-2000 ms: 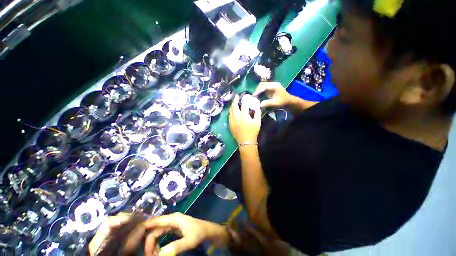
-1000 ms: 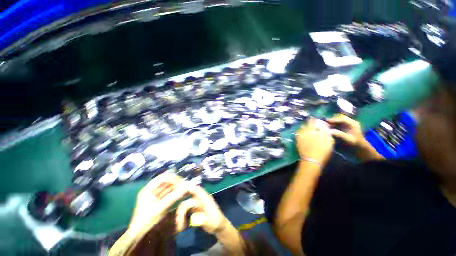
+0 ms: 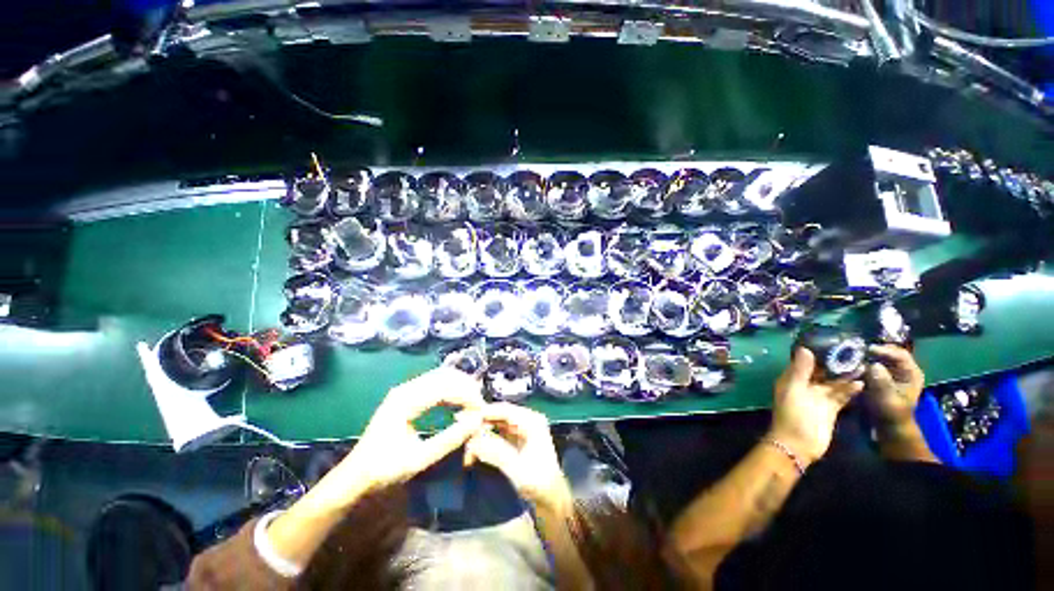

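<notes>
My left hand (image 3: 407, 429) and my right hand (image 3: 522, 453) are at the bench's front edge, with fingertips meeting. The fingers are bent; whether a tiny piece is between them cannot be told. Just beyond them, round wired units (image 3: 498, 309) with black bodies and silver-white faces stand in close rows. At the left, a black unit with red and yellow leads (image 3: 199, 353) lies by a white sheet (image 3: 191, 413), with a silver-white part (image 3: 290, 365) beside it.
A neighbouring worker's hands (image 3: 809, 404) hold a round black unit (image 3: 845, 356) at the right. A grey-white box (image 3: 913, 193) stands behind them. A blue bin (image 3: 1003, 429) with parts is at the right edge. The green bench (image 3: 127, 260) extends left. A stool (image 3: 139, 545) is at lower left.
The view has swung left and levelled, bringing the white sheet and wired unit further into view. My hands remain close together. The neighbour's round unit is now tilted towards the camera.
</notes>
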